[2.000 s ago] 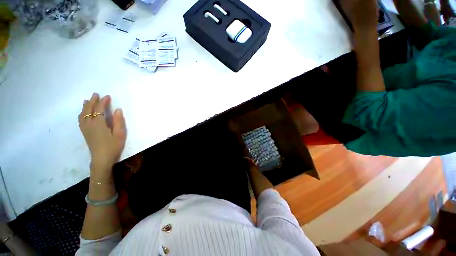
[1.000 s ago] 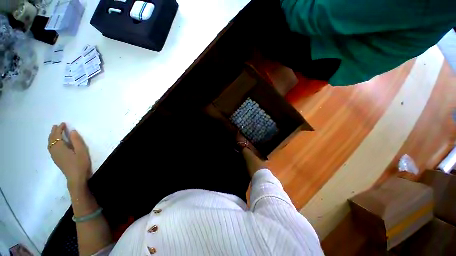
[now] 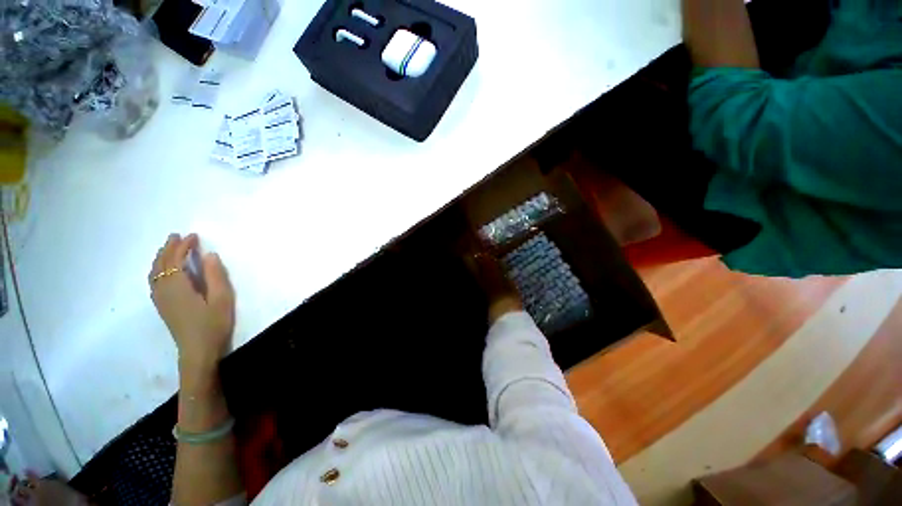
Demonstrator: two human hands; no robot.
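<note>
My left hand (image 3: pixel 193 301) rests on the white table at left, palm down, thumb apart from the fingers. A small greyish sliver shows between them; I cannot tell whether it is held. My right hand (image 3: pixel 495 280) is dark and partly hidden inside the open brown carton (image 3: pixel 623 287) below the table edge. It grips the near end of a clear-wrapped row of small pale pieces (image 3: pixel 524 219), apart from the packed pieces (image 3: pixel 549 282). A stack of black insert trays (image 3: pixel 381 94) holds white earbuds (image 3: pixel 350 38) and a charging case (image 3: pixel 408 53) on top.
Fanned leaflets (image 3: pixel 259 135) lie left of the trays. A leaflet stack (image 3: pixel 235 22), a dark phone (image 3: pixel 182 32) and a bag of cables (image 3: pixel 69 59) are at the back left. A person in a green sleeve (image 3: pixel 781 128) sits at right. Cartons (image 3: pixel 771 484) stand on the floor.
The view has swung left and back. In the carton, a wrapped row now shows apart from the packed pieces, at my right hand. My left hand stays on the table.
</note>
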